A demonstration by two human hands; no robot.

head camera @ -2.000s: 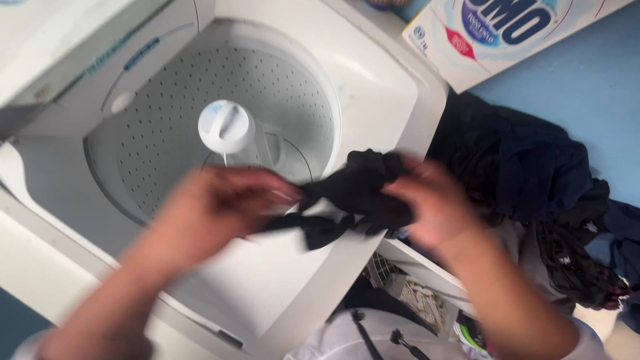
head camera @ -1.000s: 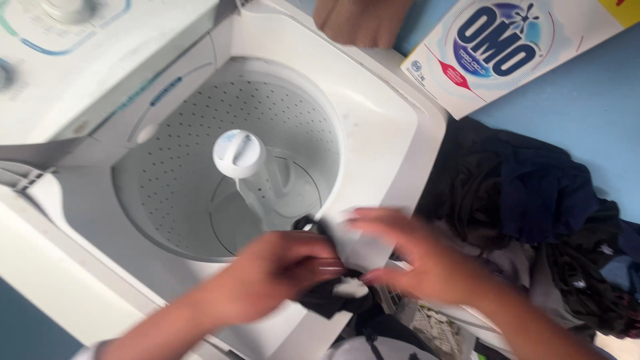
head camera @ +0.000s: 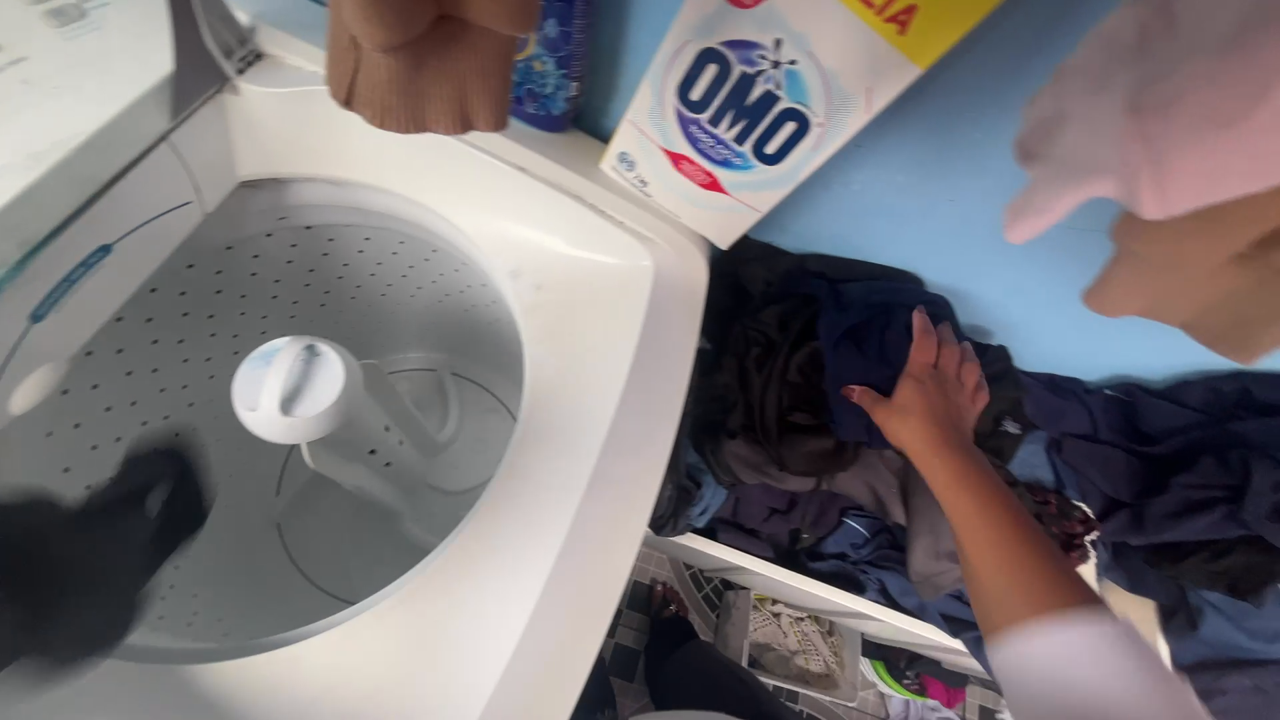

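My right hand [head camera: 935, 390] reaches in from the lower right and rests on a navy garment [head camera: 865, 330] in a heap of dark clothes, its fingers spread and not closed on the cloth. At the left edge a black garment [head camera: 100, 550] hangs blurred over the near left side of the washing machine tub [head camera: 440, 320]. My left hand cannot be seen; the garment or the frame edge hides it. The white agitator [head camera: 290, 388] stands in the middle of the tub, with no clothes visible around it.
An OMO detergent box [head camera: 745, 110] stands behind the machine's corner, near a blue patterned package [head camera: 548, 70]. A brown ribbed item [head camera: 430, 70] overhangs the back rim. Pink cloth [head camera: 1150, 110] and a brown item are at upper right. Below, a container [head camera: 800, 640] sits on the tiled floor.
My hands were together on a black garment at the tub's front rim; now they are apart. My right hand has moved right to the clothes heap, and a black garment is at the left.
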